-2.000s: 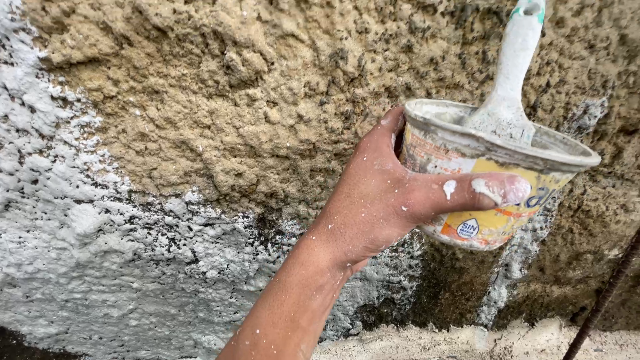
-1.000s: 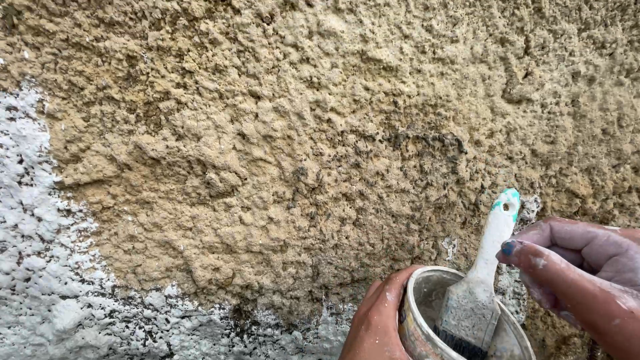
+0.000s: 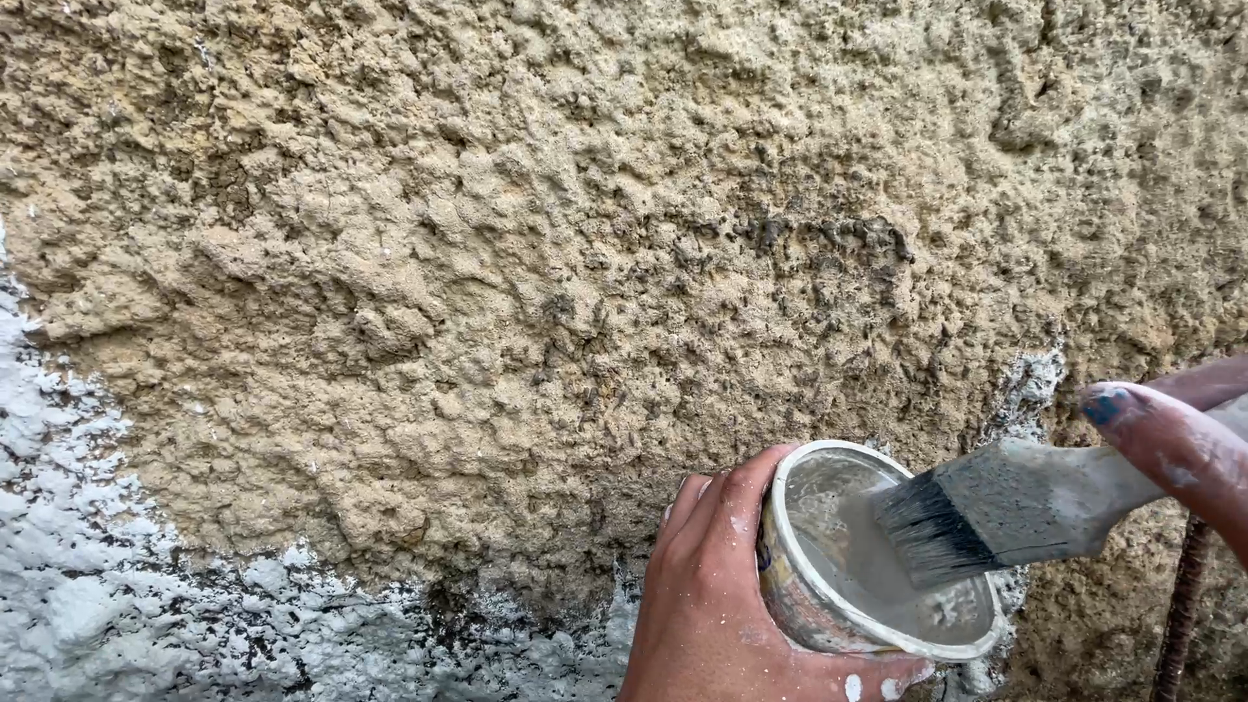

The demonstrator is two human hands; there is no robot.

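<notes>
My left hand (image 3: 717, 595) grips a round plastic tub (image 3: 814, 624) at the lower right, its fingers wrapped around the outer wall. The tub is tilted so that its inside shows, with thin greyish-white liquid (image 3: 853, 551) in it. At the right edge my right hand (image 3: 1185, 439), spotted with paint, is closed on the pale handle of a flat paintbrush (image 3: 1024, 497). The brush lies nearly level over the tub's right rim, its dark bristles pointing left into the opening, at or just above the liquid. Part of my right hand is out of view.
A rough tan wall (image 3: 487, 292) fills most of the view. White paint (image 3: 88, 585) covers its lower left and bottom, and a pale streak (image 3: 1029, 390) runs down behind the tub. A rusty ribbed metal bar (image 3: 1182, 604) stands at the lower right.
Two seconds ago the brush stood in the tub with only my left hand in view. My right hand has come in from the right and taken the handle; the brush has tipped from upright to nearly level.
</notes>
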